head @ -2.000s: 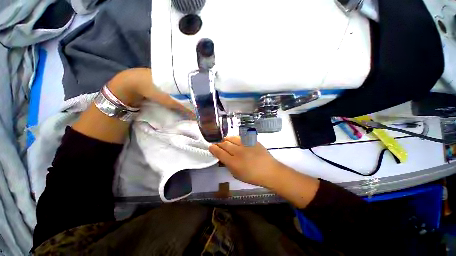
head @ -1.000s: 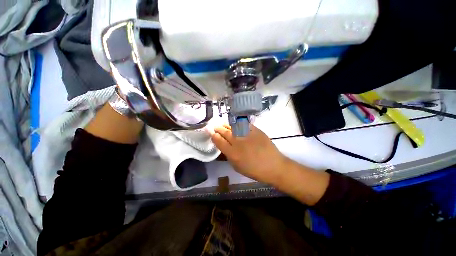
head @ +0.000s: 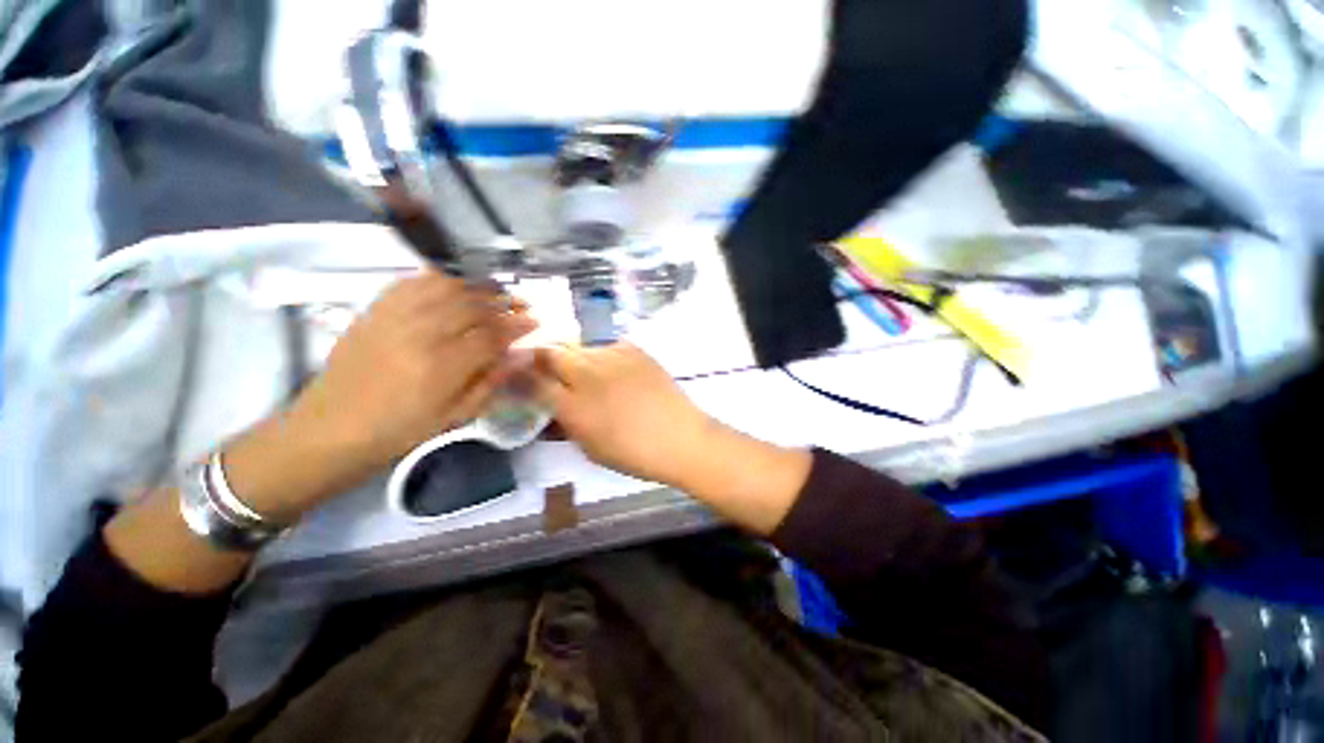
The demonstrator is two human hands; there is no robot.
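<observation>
A light grey to white garment panel (head: pixel 240 327) lies left of and under my hands, blurred. Its white-edged opening shows dark grey cloth (head: pixel 458 478) near the table's front edge. My left hand (head: pixel 421 349), with a silver bracelet at the wrist, holds the cloth just in front of the needle area. My right hand (head: pixel 617 407) touches it from the right, fingers closed on the same cloth. The white sewing machine (head: pixel 639 66) with a blue stripe stands beyond the hands. Its presser foot area (head: pixel 508 269) is partly hidden and blurred.
A shiny curved guard (head: pixel 385 124) hangs at the machine's left. A black cloth band (head: pixel 900 102) drapes over the arm. Right of the machine lie a yellow strip (head: pixel 944 312), pink and blue pens (head: pixel 877 302) and a black cord. A blue bin (head: pixel 1111 501) is below. Dark grey cloth (head: pixel 218 160) lies upper left.
My left hand has come out from behind the guard to meet my right hand in front of the needle area. The view has shifted, so the machine appears higher and further left.
</observation>
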